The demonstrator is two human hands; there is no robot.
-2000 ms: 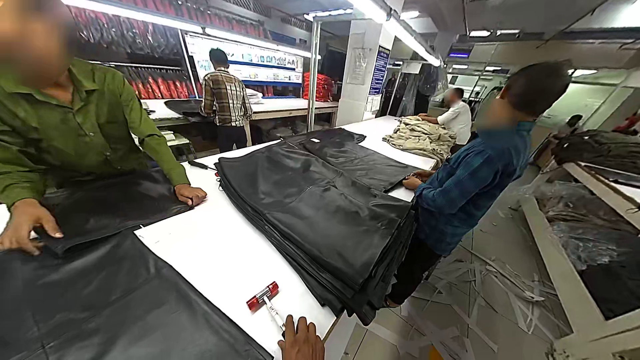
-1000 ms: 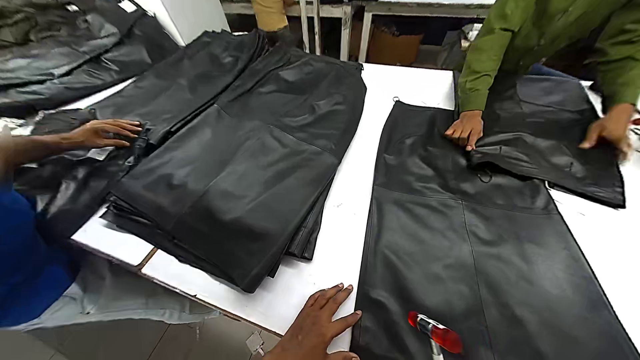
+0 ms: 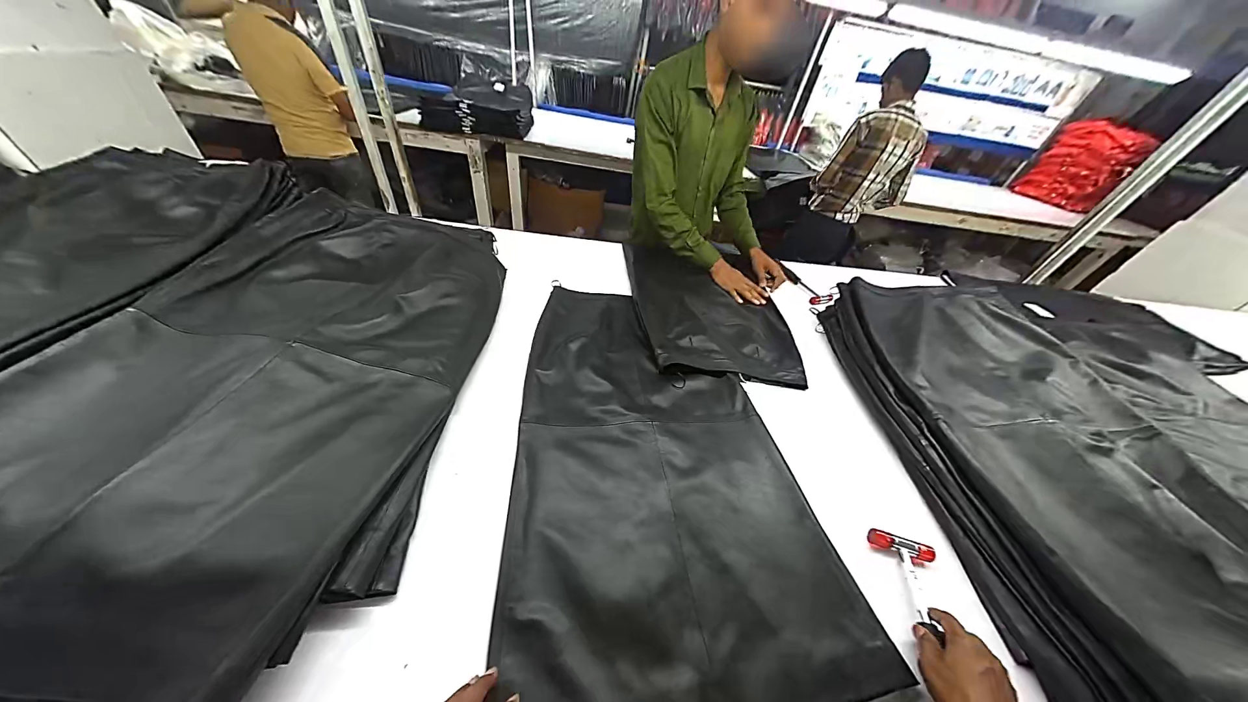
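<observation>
A black leather skirt panel [image 3: 624, 507] lies flat on the white table [image 3: 458, 478] before me. My left hand [image 3: 476, 688] shows only its fingertips at the bottom edge, by the panel's lower left corner; whether it grips the leather is hidden. At the lower right, my right hand [image 3: 960, 665] is closed round the dark grip of a white-handled tool with a red-ended head [image 3: 902, 548], perhaps a hand roller. The head is over the bare table strip, right of the panel. A co-worker's hands [image 3: 749, 283] rest on another black leather piece [image 3: 717, 331] overlapping the panel's top.
Stacked black leather garments lie at the left [image 3: 224, 390] and at the right [image 3: 1092, 439]. A second red-ended tool [image 3: 822, 298] is near the co-worker in green [image 3: 687, 156]. Two other people stand farther back, beside worktables. A metal post [image 3: 1141, 180] rises at the right.
The view has swung widely. The red-headed tool was over the leather one second ago and is now over the white table to its right. The co-worker's hands have come together on the upper leather piece.
</observation>
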